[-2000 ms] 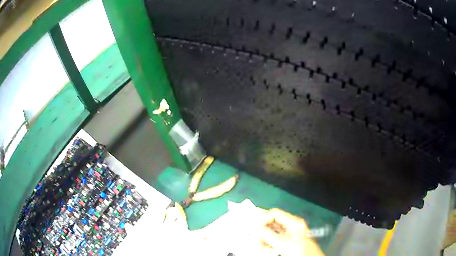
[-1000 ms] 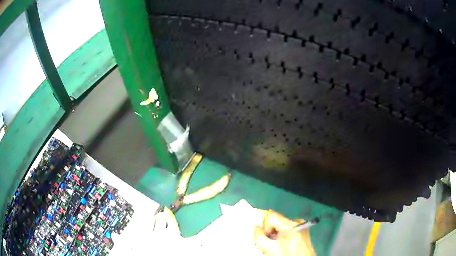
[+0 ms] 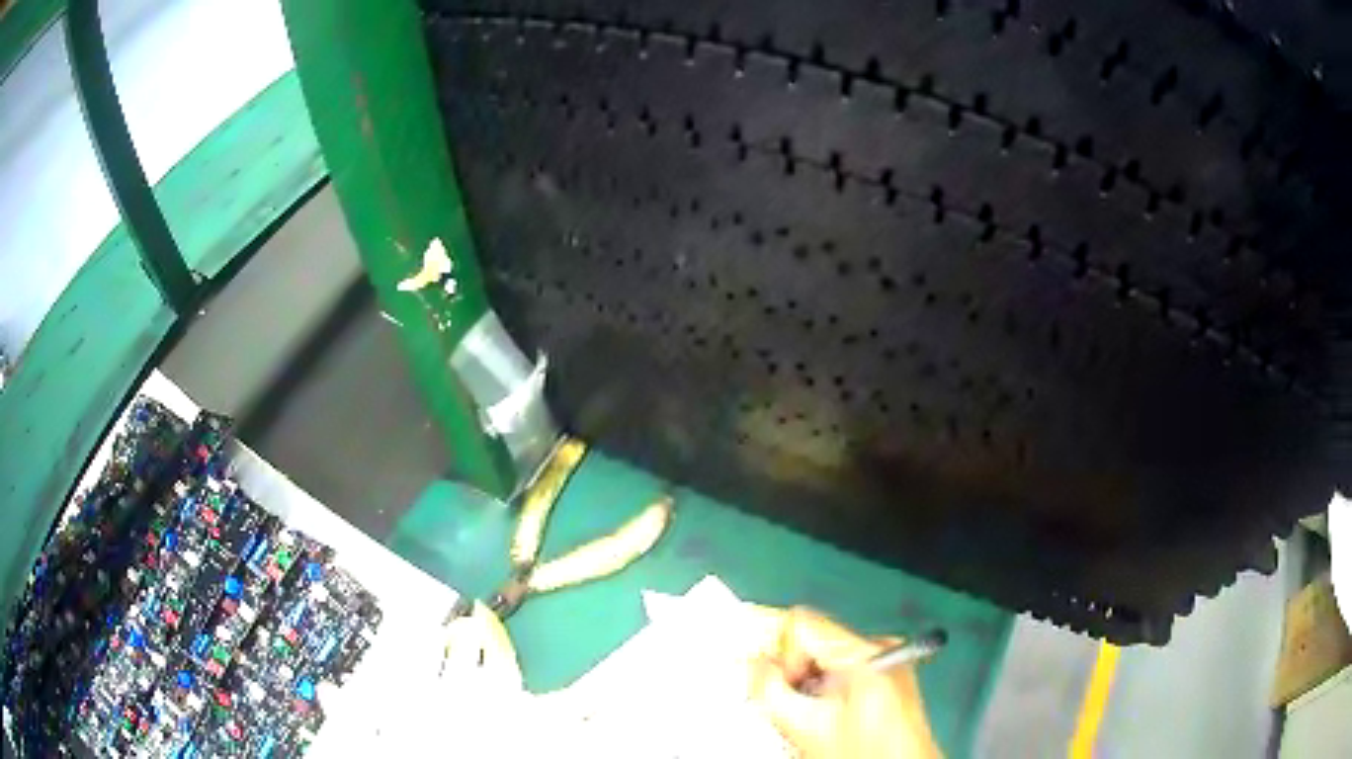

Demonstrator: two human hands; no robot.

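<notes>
My right hand (image 3: 845, 697) is at the bottom, right of centre, cut off by the lower edge. It is closed around a slim pale pen (image 3: 905, 650) with a dark end, which points up to the right. The hand lies at the right side of a bright white paper (image 3: 653, 690), whose details are washed out by glare. The pen's writing tip is hidden or lost in the glare. My left hand cannot be made out. A main board tray (image 3: 297, 497) with a white rim stands at the lower left, filled with small boards dotted blue, red, green and white.
Hand cutters with yellowish handles (image 3: 601, 553) lie open on the green mat (image 3: 712, 534). A green post (image 3: 389, 193) with clear tape (image 3: 504, 389) rises behind them. A large black perforated sheet (image 3: 875, 297) fills the upper right. A yellow floor line (image 3: 1096, 703) shows at the lower right.
The view has shifted, so the tray, post and cutters sit further left. The pen, not distinguishable in the oldest frame, now shows clearly in my right hand.
</notes>
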